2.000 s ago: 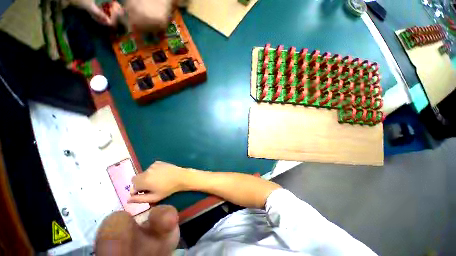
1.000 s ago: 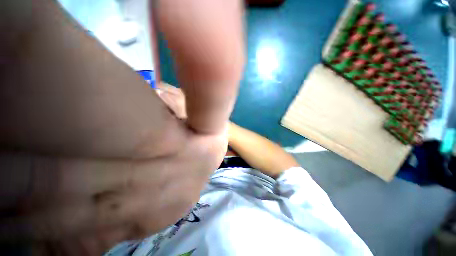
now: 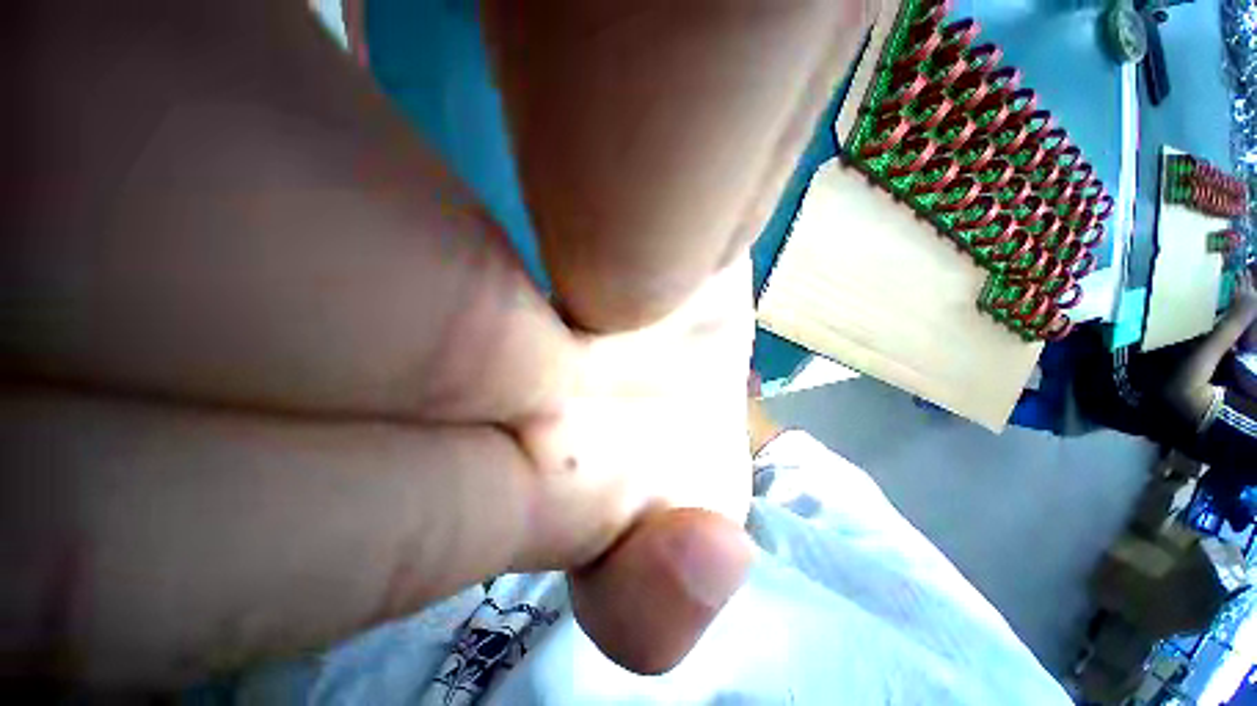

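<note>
A very large, blurred hand, seemingly my left hand, fills the left and middle of the view close to the camera. Its fingers are bent; whether they hold anything cannot be told. My right hand is hidden behind it; only a sliver of my right forearm shows beside the white sleeve. Board assemblies with red loops stand in dense rows on the green bench mat, along a tan cardboard sheet. The phone and fixture are not visible.
At the right, another cardboard sheet bears more red-looped assemblies. A person's arm and dark clothing show at the right edge. A round pale roll lies at the top right. Grey floor shows below.
The view has swung to the right, away from the phone, fixture and machine. The near hand has come up and covers much of the picture. My right hand has become hidden behind it.
</note>
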